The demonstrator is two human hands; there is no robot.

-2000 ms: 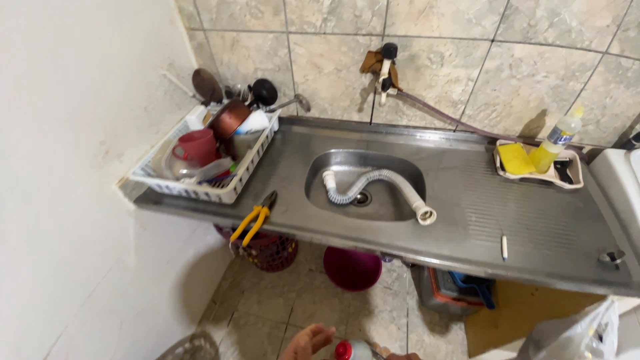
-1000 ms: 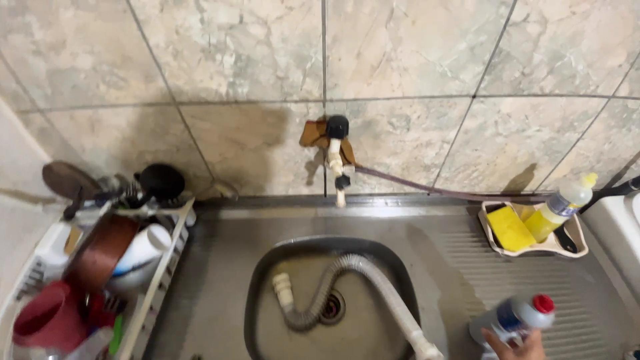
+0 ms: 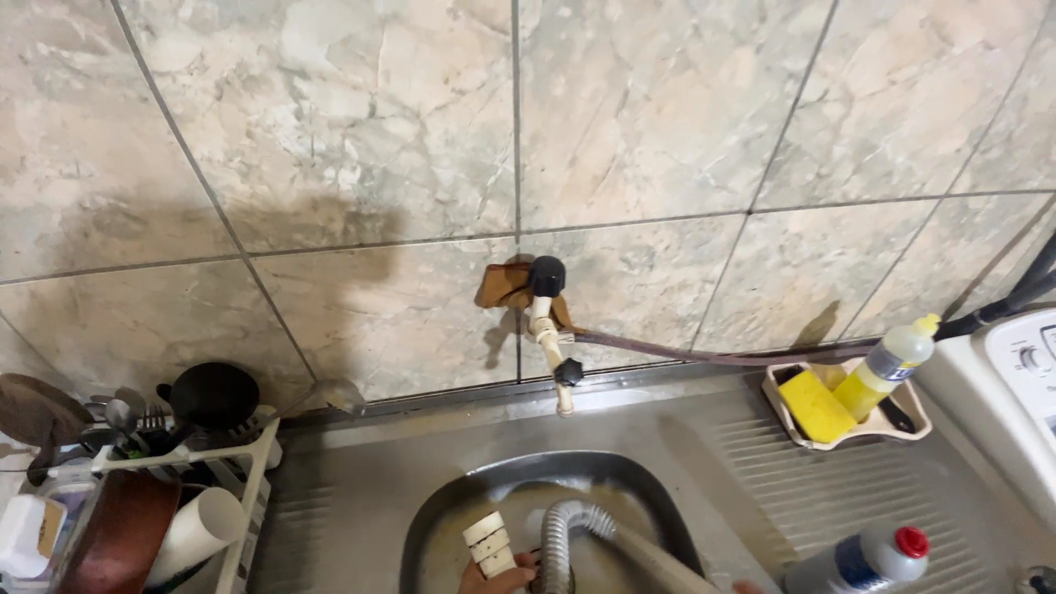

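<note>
A grey corrugated drain hose (image 3: 565,532) arches up in the stainless steel sink basin (image 3: 450,503). My left hand (image 3: 499,577), at the bottom edge of the view, grips the hose's white end fitting (image 3: 491,540). Only a fingertip of my right hand (image 3: 747,587) shows, close to the other end of the hose; what it touches is cut off. A grey plastic bottle with a red cap (image 3: 866,561) stands on the ribbed drainboard at the lower right. Above the basin, a white plastic faucet (image 3: 551,338) with black knobs comes out of the tiled wall.
At the left is a white dish rack (image 3: 262,462) with a brown pot (image 3: 120,528), a white cup (image 3: 202,528) and utensils. At the right, a tray (image 3: 916,425) holds a yellow sponge (image 3: 817,404) and a dish soap bottle (image 3: 887,363). A dark hose (image 3: 701,355) runs along the wall.
A hand held the red-capped bottle one second ago; the bottle now stands released on the drainboard. My left hand has come into the basin and taken hold of the hose's end fitting.
</note>
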